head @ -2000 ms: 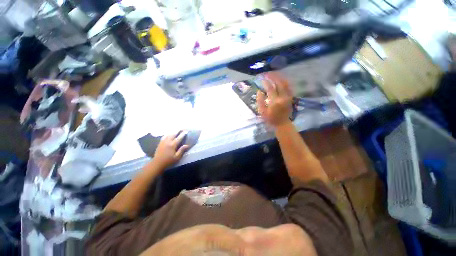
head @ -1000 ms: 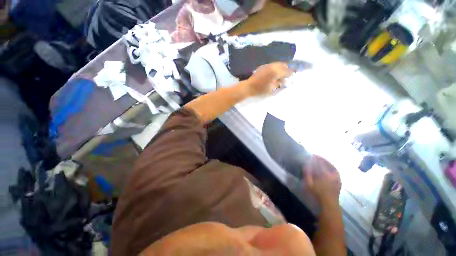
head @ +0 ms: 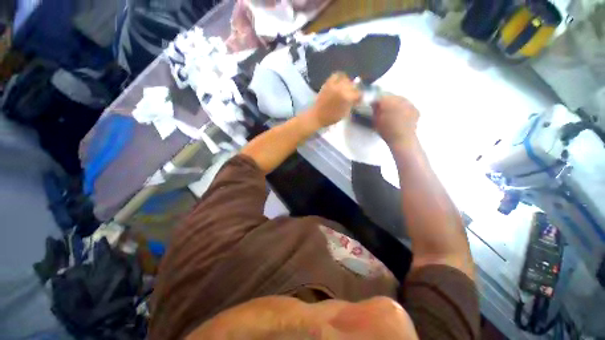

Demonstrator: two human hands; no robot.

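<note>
My left hand (head: 337,99) and my right hand (head: 396,118) are close together over the left part of the white table. Between them they hold a small pale and dark piece (head: 365,105), blurred; I cannot tell what it is. A white curved piece (head: 363,145) shows just below my hands. A dark grey curved panel (head: 377,192) lies at the table's front edge, partly hidden by my right forearm. Another dark grey panel (head: 371,58) lies just beyond my hands.
The sewing machine head (head: 531,156) with its lit needle area is at right. A phone (head: 542,255) lies right of it, with scissors (head: 534,312). White strips (head: 205,73) and white curved pieces (head: 272,89) are at left. A yellow and black object (head: 529,33) is at the back.
My right hand has moved from the front panel up and left to meet my left hand. My left hand has shifted slightly left. A white curved piece now shows below the hands.
</note>
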